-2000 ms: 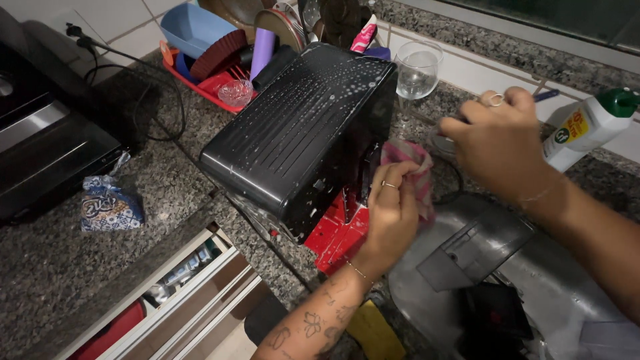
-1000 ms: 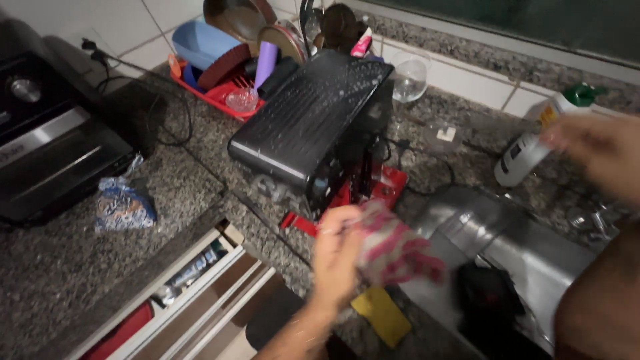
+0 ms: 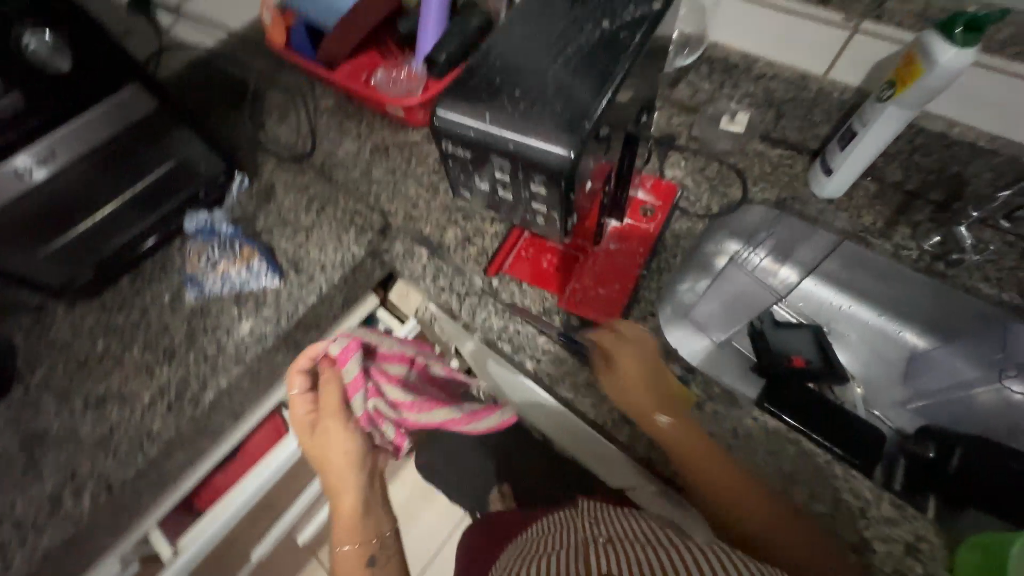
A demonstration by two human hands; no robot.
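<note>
My left hand [image 3: 332, 424] holds a pink and white striped cloth [image 3: 416, 392] above the open drawer. My right hand [image 3: 632, 372] is at the counter's front edge, its fingers on the dark handle of a thin utensil, perhaps a knife [image 3: 532, 320]. Beyond it stands a black appliance [image 3: 528, 104] with a red base [image 3: 612, 268], which bears whitish spots and residue.
A steel sink [image 3: 896, 296] holding black parts [image 3: 800, 352] is at right, a white bottle with green cap [image 3: 892, 112] behind it. A red dish rack [image 3: 360, 84], a blue packet [image 3: 228, 256], a black oven [image 3: 88, 160] and an open drawer [image 3: 232, 480] lie leftward.
The cloth has moved left, away from the red base, in my left hand. My right hand has left the white bottle and come down to the counter edge. The view has shifted.
</note>
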